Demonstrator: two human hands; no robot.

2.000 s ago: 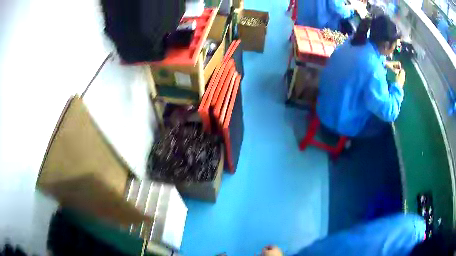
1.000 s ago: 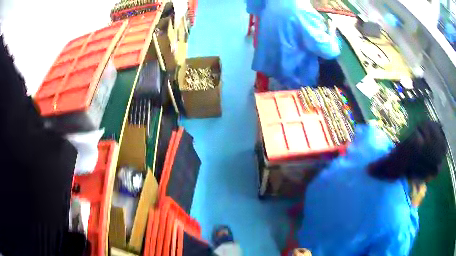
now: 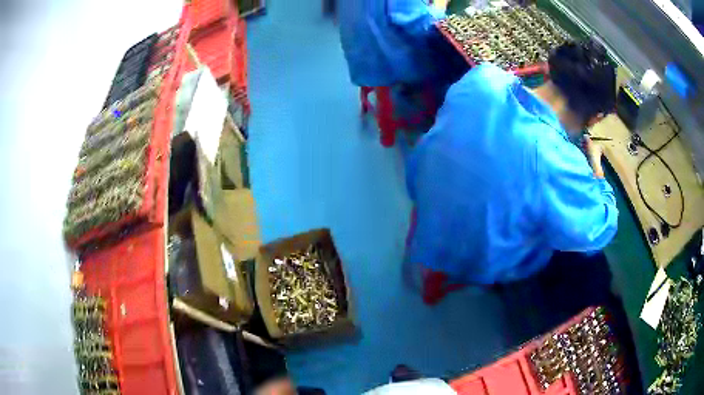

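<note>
A blurred, skin-coloured patch at the bottom edge looks like part of my left hand (image 3: 275,386); it is cut off, and whether it holds anything cannot be told. My right hand is not in view. Nearest in front, an open brown carton (image 3: 340,270) on the floor holds many small brass-coloured pieces (image 3: 299,293). At the bottom right, a red divided tray (image 3: 494,379) bears rows of small parts (image 3: 579,355). A dark shoe tip (image 3: 404,373) shows at the bottom edge.
A seated person in a blue smock (image 3: 494,185) bends over the green bench (image 3: 627,193) at the right; another person (image 3: 390,38) sits beyond. Red trays (image 3: 127,285) with parts line the left, beside cartons (image 3: 204,266). The blue floor aisle (image 3: 309,139) runs between.
The view has moved forward along the aisle. The brass-filled carton is nearer and lower, and the red-topped stack has shifted to the bottom right. The skin-coloured patch formerly right of centre no longer shows there.
</note>
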